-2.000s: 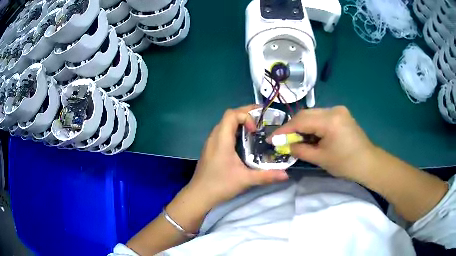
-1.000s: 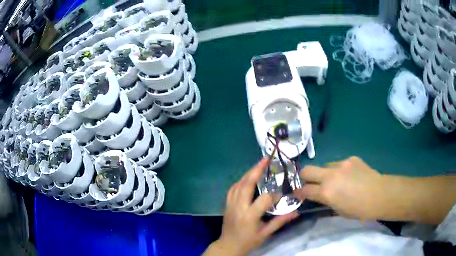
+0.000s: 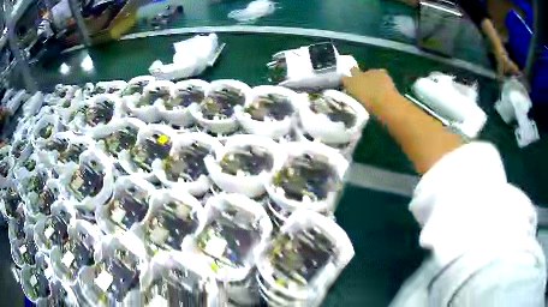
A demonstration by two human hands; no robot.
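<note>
My right hand (image 3: 368, 85) is at the end of a bare forearm reaching up from the lower right. It grips the right end of a white camera body (image 3: 300, 67) that lies on its side behind the stacked covers. The body's black lens panel (image 3: 323, 56) faces up. The fingertips are blurred and partly hidden. My left hand is out of the picture. Many stacked white rear covers (image 3: 312, 175) with dark boards inside fill the left and middle.
Other white camera bodies lie at the back left (image 3: 193, 55), at the right (image 3: 450, 102) and far right (image 3: 517, 114). Another person's hand (image 3: 506, 65) is above the far-right one. A pale strip (image 3: 384, 178) crosses the green bench (image 3: 366, 240).
The view has swung left over the stacked covers. My right hand has left the open cover and wires and is now on a camera body farther back. My left hand has gone out of view.
</note>
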